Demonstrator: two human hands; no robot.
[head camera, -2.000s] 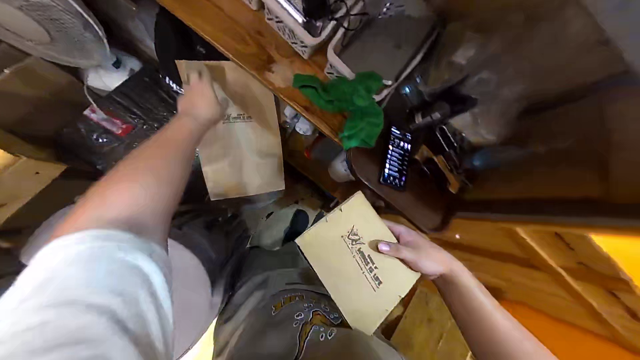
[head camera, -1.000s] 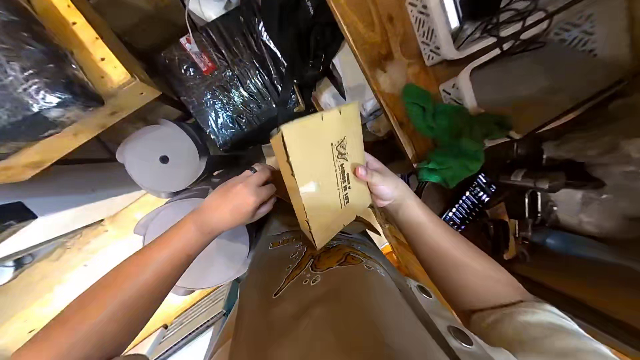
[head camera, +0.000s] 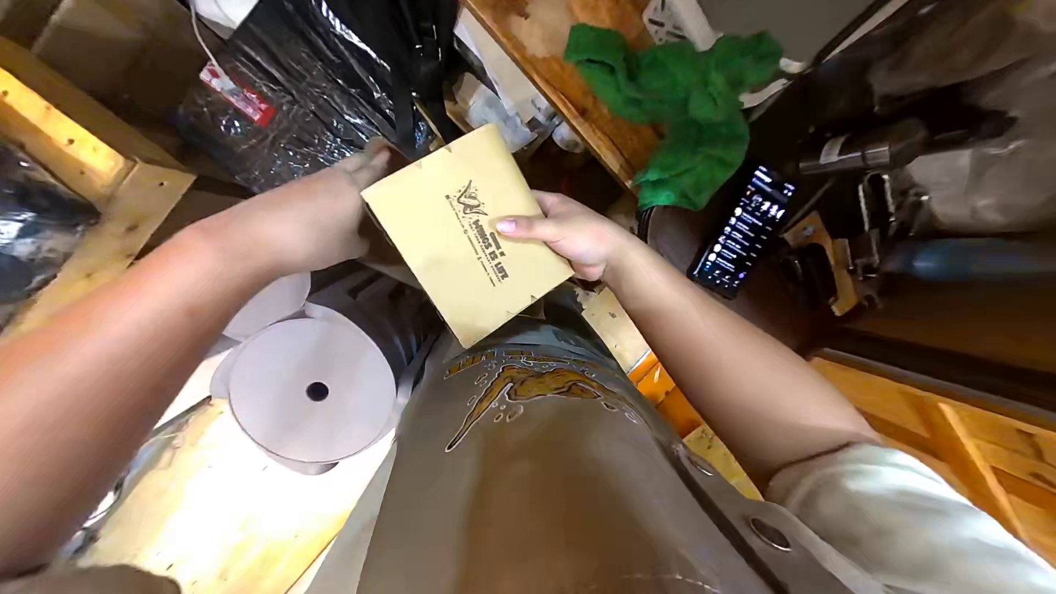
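Note:
A flat tan cardboard box (head camera: 450, 247) with a dark printed logo is tilted in front of my body. My right hand (head camera: 573, 235) grips its right edge, thumb on the printed face and fingers behind. Beside the box's left edge is my left hand (head camera: 334, 206), its fingers partly hidden and blurred; whether it holds anything cannot be told. Brown paper or card shows just below that hand, behind the box.
Large white rolls (head camera: 313, 388) lie at lower left. Black plastic wrap (head camera: 305, 91) is at upper left. A green cloth (head camera: 685, 107) hangs over the wooden table edge (head camera: 553, 91). Right of it lie a lit phone (head camera: 742, 231) and a dark metal tool (head camera: 866, 148).
The large flat paper bag that my left hand touched two seconds ago is no longer plainly visible. Since one second ago, the box has turned its printed face more toward the camera.

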